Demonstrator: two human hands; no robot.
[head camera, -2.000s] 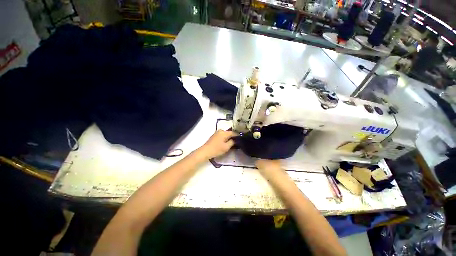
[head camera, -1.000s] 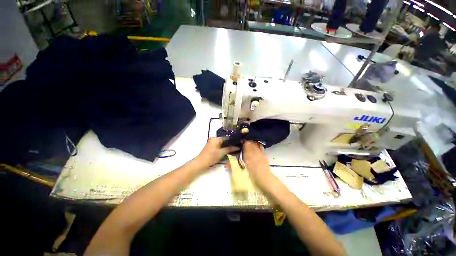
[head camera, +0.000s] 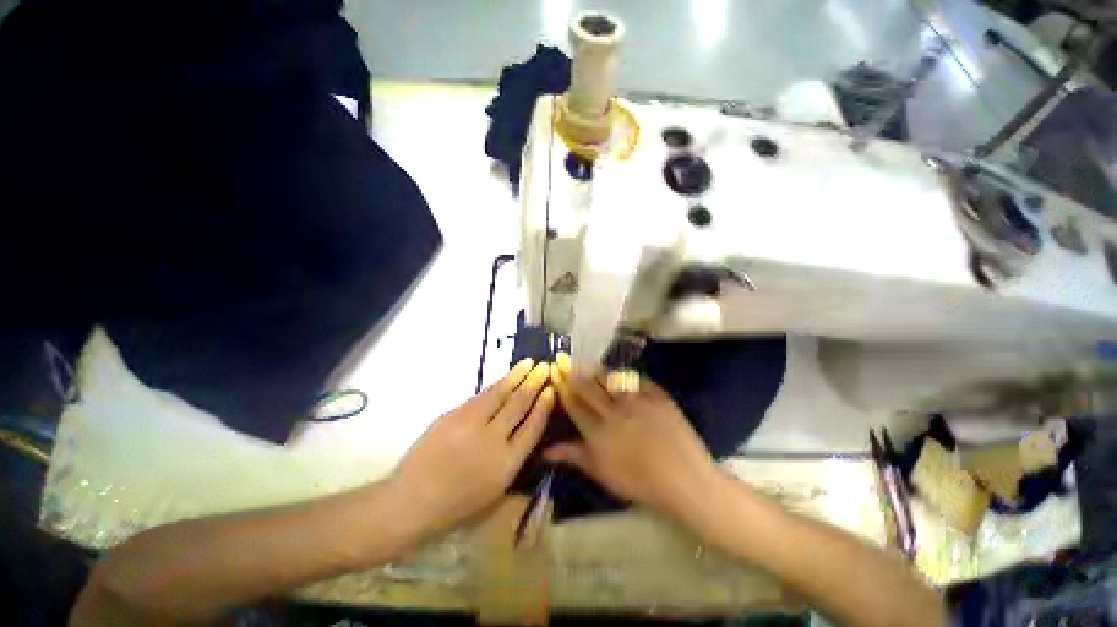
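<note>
A navy cloth piece (head camera: 725, 390) lies under the arm of the white sewing machine (head camera: 845, 233) and reaches the presser foot area. My left hand (head camera: 472, 453) holds it down with extended fingers just in front of the needle. My right hand (head camera: 637, 447) holds it from the right, fingertips beside the left ones. The needle tip is hidden. A slim dark pointed thing (head camera: 537, 508) shows below my hands; I cannot tell if it is held. A tan piece (head camera: 505, 563) lies below it, at the table's front.
A large navy garment heap (head camera: 221, 196) covers the left, with a thin loop (head camera: 338, 405) at its edge. A small navy cloth (head camera: 527, 110) lies behind the machine head. Dark snips (head camera: 892, 490) and tan pieces (head camera: 949, 484) on navy scraps lie at right.
The view has moved closer to the machine. My hands have come together at the needle, fingers extended over the cloth. The tan piece came into view below my hands one second ago.
</note>
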